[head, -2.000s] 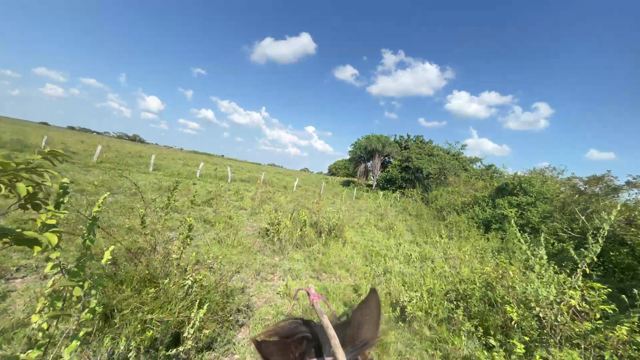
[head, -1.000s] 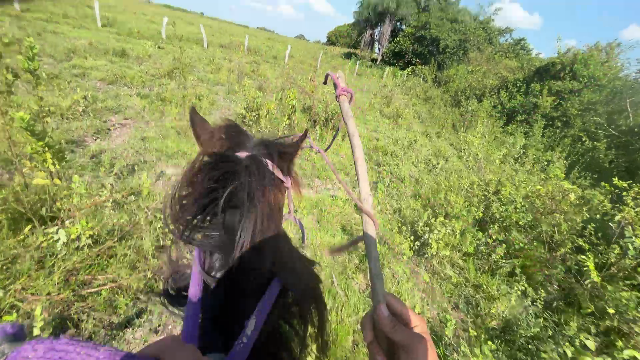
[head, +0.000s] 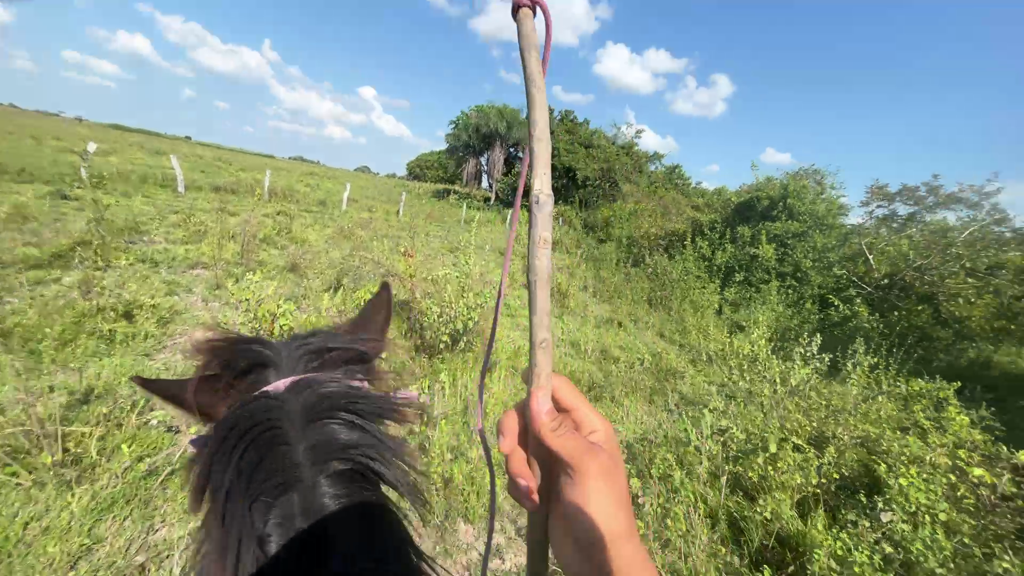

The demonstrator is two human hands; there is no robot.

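My right hand point(head: 572, 464) grips a peeled wooden stick point(head: 540, 240) that stands nearly upright. A pink and dark cord point(head: 502, 296) is tied at the stick's top and hangs down along its left side. To the left of my hand is the dark-maned head and neck of a horse point(head: 300, 448), seen from behind, one ear upright and the other turned out to the left. A pink headstall strap point(head: 288, 382) crosses behind its ears. My left hand is out of view.
White fence posts point(head: 178, 174) run along the grassy slope on the left. Dense green bushes point(head: 788, 248) line the right side. Palms point(head: 488, 144) and trees stand ahead, with low weeds and grass around the horse.
The stick, low in view one second ago, now rises upright past the top edge in my right hand. My left hand and the purple reins have left view. The view has tilted up.
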